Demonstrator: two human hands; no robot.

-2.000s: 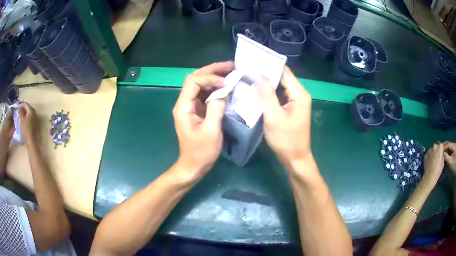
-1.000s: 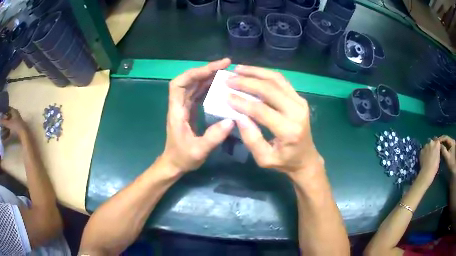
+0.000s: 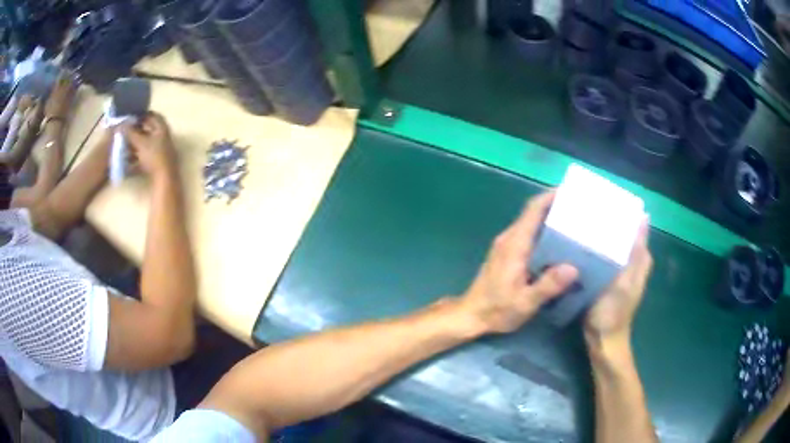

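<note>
A small carton (image 3: 589, 216) with a closed white top and grey-blue sides is right of the middle, above the dark green bench (image 3: 416, 225). My left hand (image 3: 511, 277) grips its left side, with the thumb on the front face. My right hand (image 3: 625, 290) holds its right side, and its fingers are partly hidden behind the carton. The carton is tilted a little.
Dark housings (image 3: 654, 121) stand at the back right. Nested housing columns (image 3: 268, 60) stand on the tan table (image 3: 251, 251). A heap of small parts (image 3: 225, 170) lies there, another (image 3: 760, 363) far right. A person in white (image 3: 61, 303) sits left.
The white flaps that stood open are now folded flat on the carton. The view has turned left, and the hands with the carton now appear further right and lower.
</note>
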